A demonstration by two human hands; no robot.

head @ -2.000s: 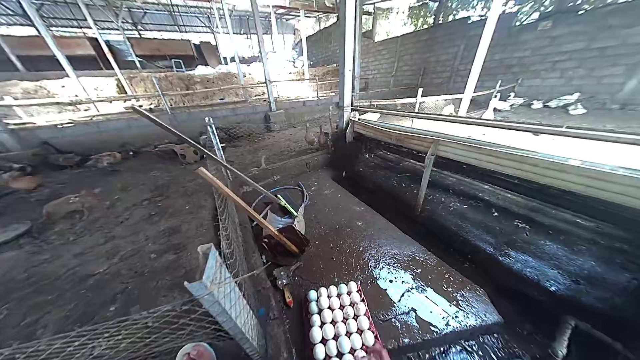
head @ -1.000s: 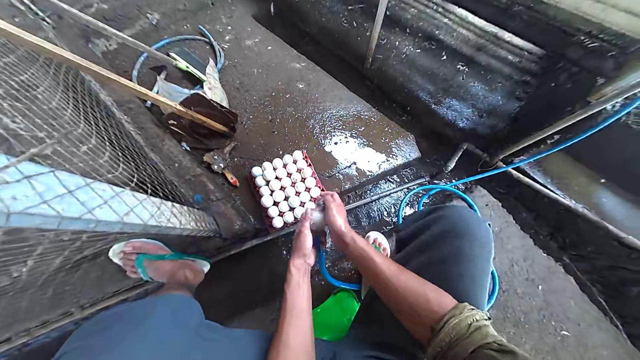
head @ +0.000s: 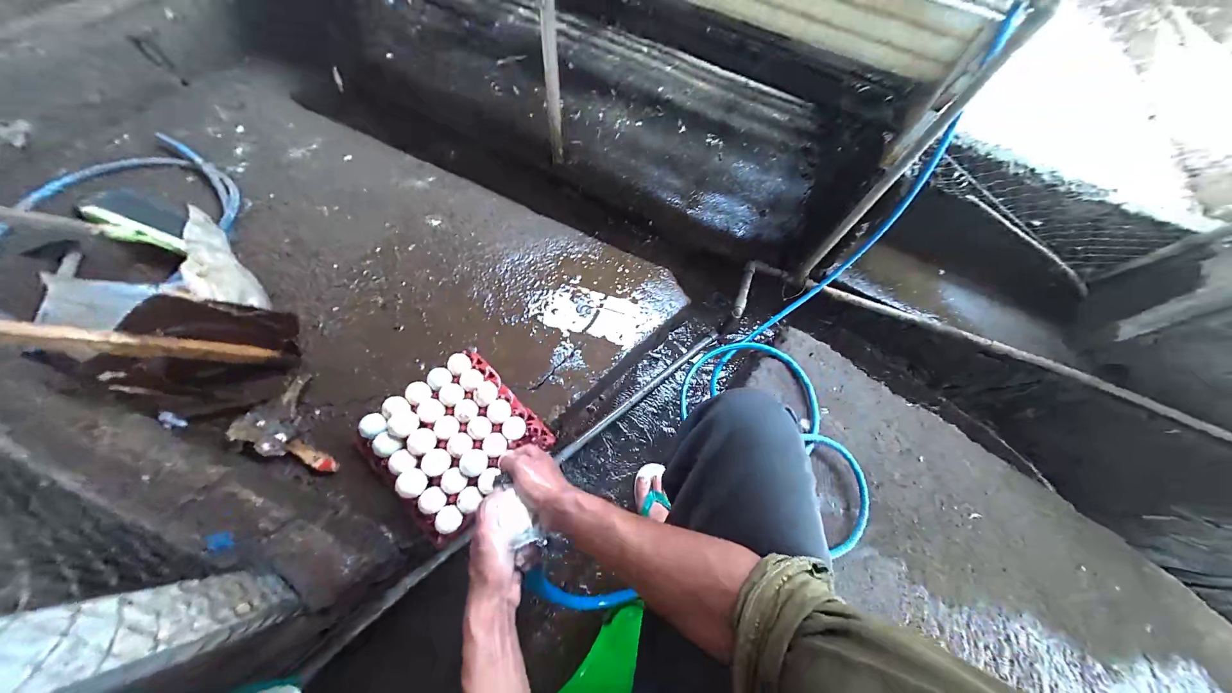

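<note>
My left hand [head: 496,539] is closed around a wet white egg [head: 513,517], just off the near corner of the egg tray. Bent over the same egg, my right hand [head: 534,476] has its fingers partly hidden, so its hold cannot be told. Water runs about both hands, and the blue hose [head: 577,599] passes below them. Rows of white eggs [head: 433,462] fill much of the red egg tray [head: 539,433], which rests on the wet concrete beside a narrow pipe [head: 626,409]. Below my hands a green plastic thing [head: 611,654] shows in part.
A wooden-handled tool [head: 144,342] with a dark blade lies at the left near a torn pale sack [head: 217,260]. Coils of blue hose [head: 813,385] lie right of my bent knee. A metal rail [head: 144,616] stands at lower left, and a water channel [head: 693,269] crosses behind.
The view has swung down from the pens to the egg tray and my hands. My hands, out of sight two seconds ago, are together at the tray's near edge in both later frames.
</note>
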